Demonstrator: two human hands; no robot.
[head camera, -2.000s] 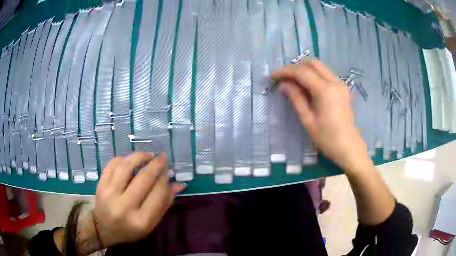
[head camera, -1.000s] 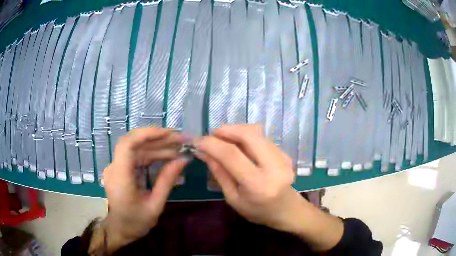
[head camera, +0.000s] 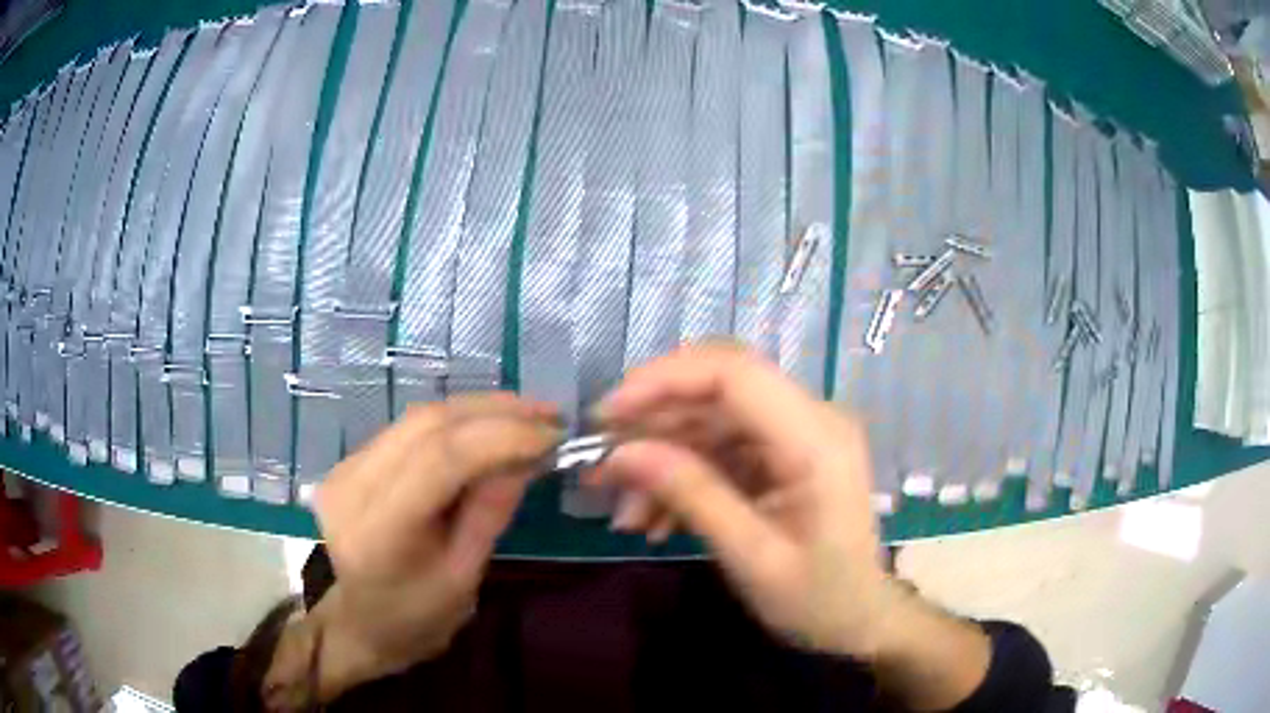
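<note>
Many silver mesh straps (head camera: 460, 209) lie side by side on the green bench. My left hand (head camera: 439, 481) and my right hand (head camera: 752, 474) meet near the front edge. Between their fingertips is a small shiny metal strap loop (head camera: 582, 450), at the near end of one strap. My fingers partly hide the loop and the strap end, so its exact fit cannot be told. Other loops (head camera: 415, 359) lie across straps at the left. Loose loops (head camera: 930, 279) lie scattered on the straps at the right, and one lies apart (head camera: 800, 259).
The green bench edge (head camera: 961, 521) curves in front of me. White sheets (head camera: 1233, 314) are stacked at the far right. A red stool (head camera: 42, 536) and a cardboard box (head camera: 49, 662) are on the floor at the left. A clear bag (head camera: 1177, 31) is at the top right.
My right hand has come from the loose loops to my left hand. One loose loop at the upper right of the straps is gone. The view has shifted slightly.
</note>
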